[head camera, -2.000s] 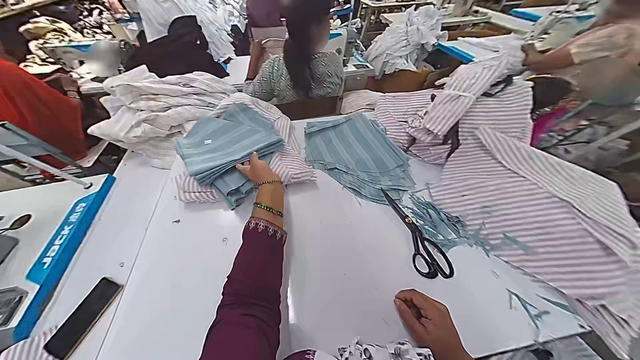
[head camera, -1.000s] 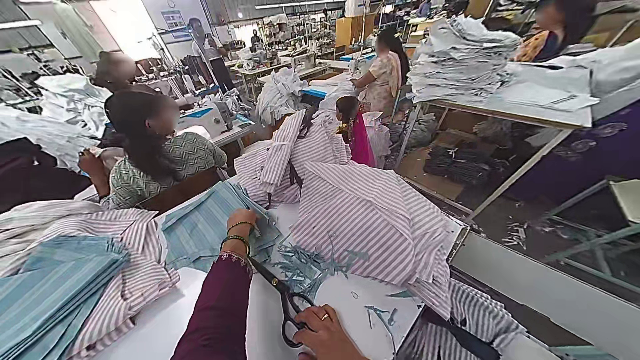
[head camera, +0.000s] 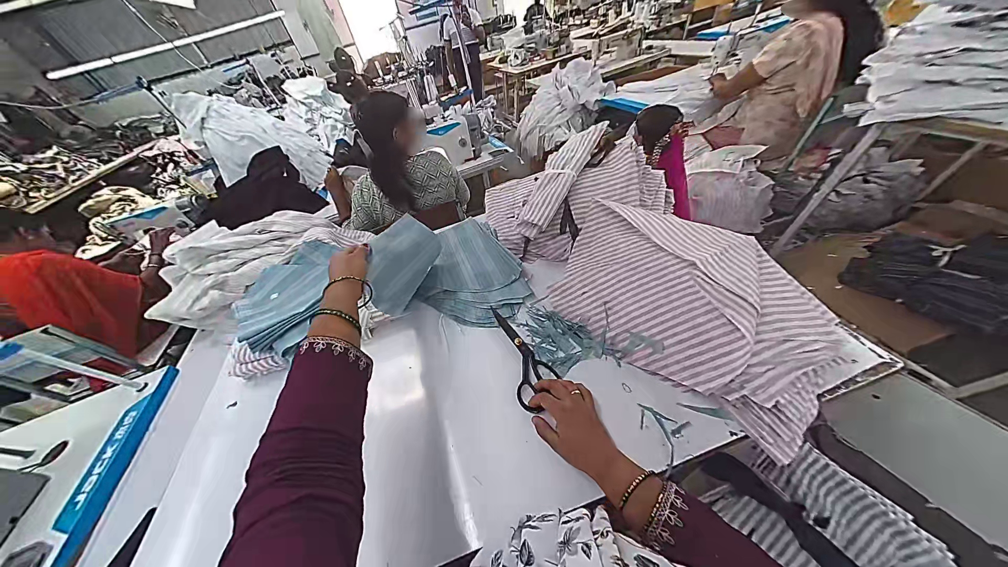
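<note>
My left hand (head camera: 346, 276) grips a blue striped fabric piece (head camera: 402, 264) by its edge, between a left stack of blue striped pieces (head camera: 279, 303) and a second blue stack (head camera: 476, 272). The fingers of my right hand (head camera: 571, 421) rest at the black handles of the fabric scissors (head camera: 526, 366); whether they hold them is unclear. The scissors lie on the white table (head camera: 409, 425), their tip at the edge of the second stack. Blue fabric offcuts (head camera: 563, 335) are heaped beside the blades.
Pink-striped fabric (head camera: 669, 291) covers the table's right side. White garments (head camera: 228, 260) are piled behind the left stack. A Jack sewing machine table (head camera: 118, 465) stands at left. Co-workers sit beyond, one in a patterned top (head camera: 409, 185). Grey-striped fabric (head camera: 858, 504) hangs at lower right.
My left hand has moved from the second stack toward the left stack, with a blue piece now in it. My right hand stays by the scissors handles. The view has swung back left.
</note>
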